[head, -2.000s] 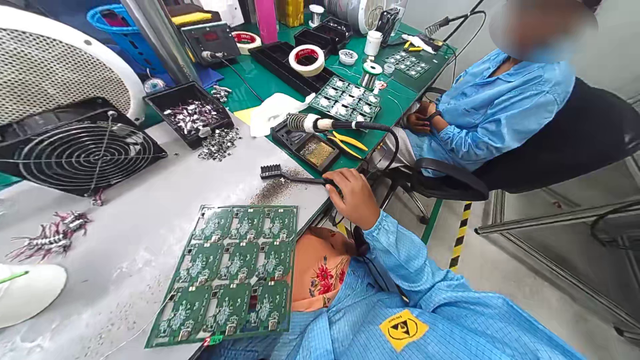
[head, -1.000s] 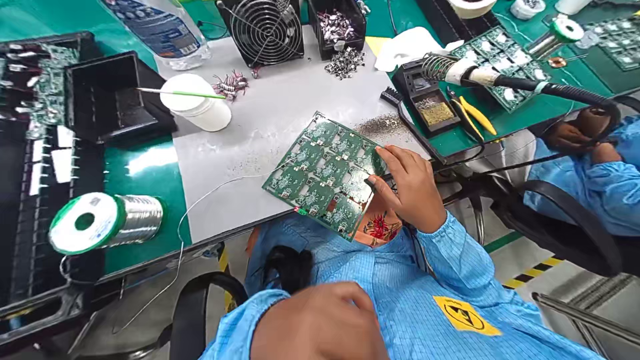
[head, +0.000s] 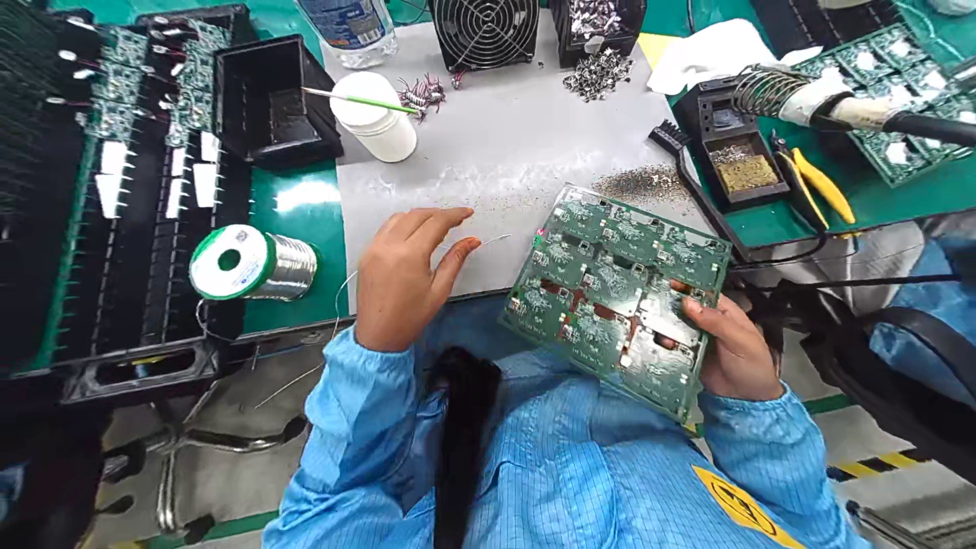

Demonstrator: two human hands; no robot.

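My right hand (head: 733, 343) grips the right edge of a green printed circuit board panel (head: 602, 286), thumb on top, tilted over the table's front edge. Left of the panel, my left hand (head: 412, 267) is raised above the grey mat with thumb and fingers apart. A thin solder wire (head: 496, 239) shows at its thumb tip; whether the hand holds it is unclear. The wire also runs below the wrist near the solder spool (head: 255, 263), which lies on the green mat. A black anti-static brush (head: 686, 164) lies behind the panel, beside scattered debris (head: 640, 183).
A white bottle (head: 377, 118) with a green stick across it stands by a black bin (head: 278, 99). A fan (head: 488, 30) and a bin of small parts (head: 598, 23) are at the back. A soldering iron in its holder (head: 831, 107) and yellow-handled cutters (head: 823, 187) lie right.
The brush was in my right hand two seconds ago and now lies on the table. My right hand has taken hold of the panel and lifted it. My left hand has moved forward over the mat.
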